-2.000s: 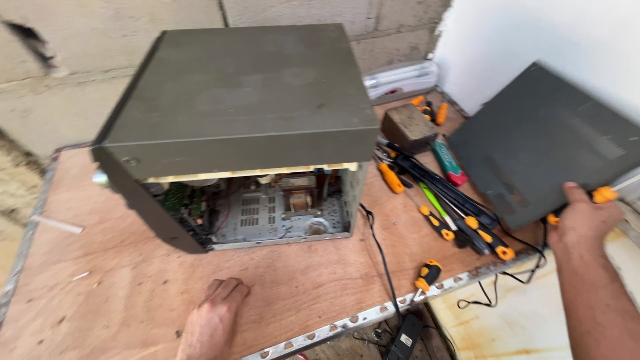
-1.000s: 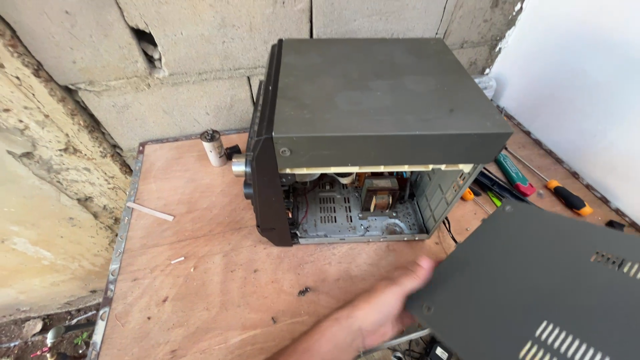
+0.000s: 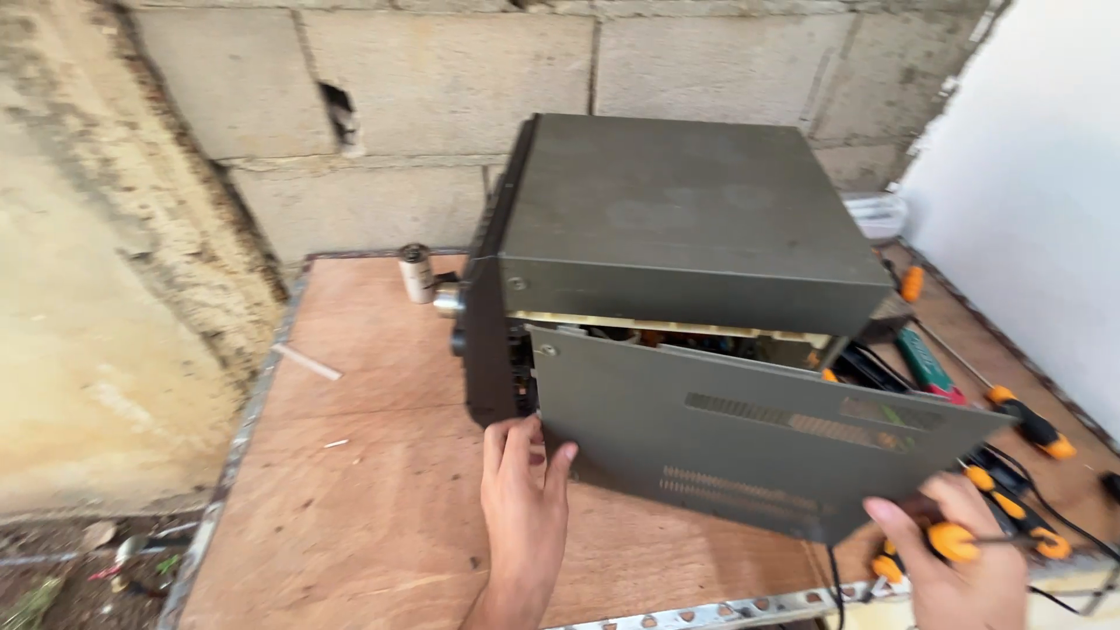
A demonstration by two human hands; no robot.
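A grey metal cover panel (image 3: pixel 744 420) with vent slots leans at an angle across the open side of a boxy electronic unit (image 3: pixel 691 201), which has a dark front panel and a silver knob (image 3: pixel 448 301). My left hand (image 3: pixel 525 499) grips the panel's lower left edge beside the front panel. With my right hand (image 3: pixel 954 542) I hold the panel's lower right corner; an orange-handled screwdriver (image 3: pixel 954 542) is also in that hand. Through the gap above the panel, parts of the unit's inside show.
Screwdrivers (image 3: pixel 1032 422), a green and red tool (image 3: pixel 927 363) and black cables lie to the right. A cylindrical capacitor (image 3: pixel 416 273) stands left of the unit. A block wall (image 3: pixel 455 79) rises behind, and a perforated metal strip (image 3: pixel 700 610) edges the wooden table.
The panel has moved from the right of the unit to its open side, covering most of the opening. My left hand now holds its left edge; two seconds ago it rested on the table.
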